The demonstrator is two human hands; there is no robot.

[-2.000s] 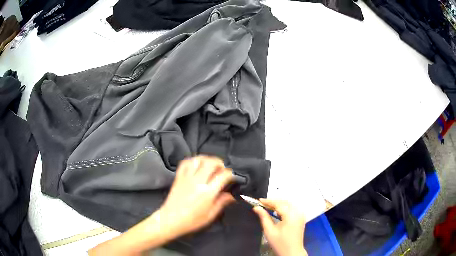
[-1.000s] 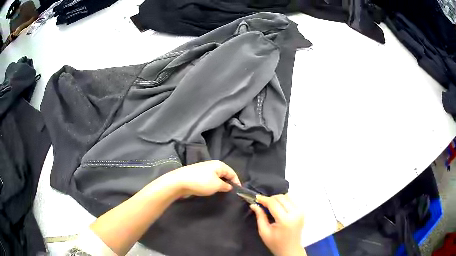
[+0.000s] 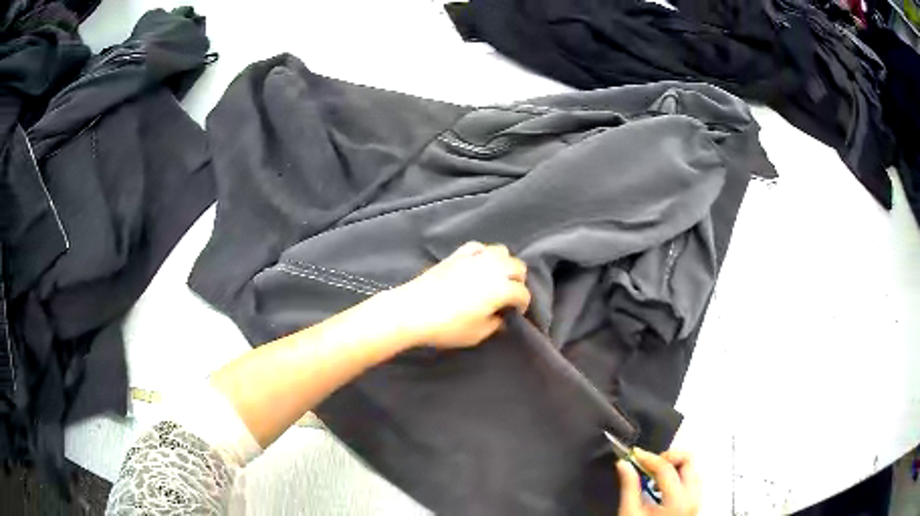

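Observation:
The dark grey hoodie (image 3: 595, 191) lies spread on the white table, with pale double stitching on its seams. My left hand (image 3: 474, 294) pinches a fold of the cloth near the middle, and an edge runs taut from it down to the right. My right hand (image 3: 658, 484) is at the lower right, partly cut off by the bottom edge. It holds small thread snips (image 3: 627, 456), silver blades pointing up and left beside the cloth edge. Any loose thread is too fine to see.
A heap of grey hoodies (image 3: 101, 212) lies at the left, with pale zipper lines. Black garments (image 3: 625, 45) lie across the far side. The white table (image 3: 817, 333) has a curved right edge. A thin yellowish strip (image 3: 144, 395) lies at the near left.
The view has turned left, so the hoodie appears further right. My left hand has moved away from the snips, and the cloth edge between my hands is now stretched out.

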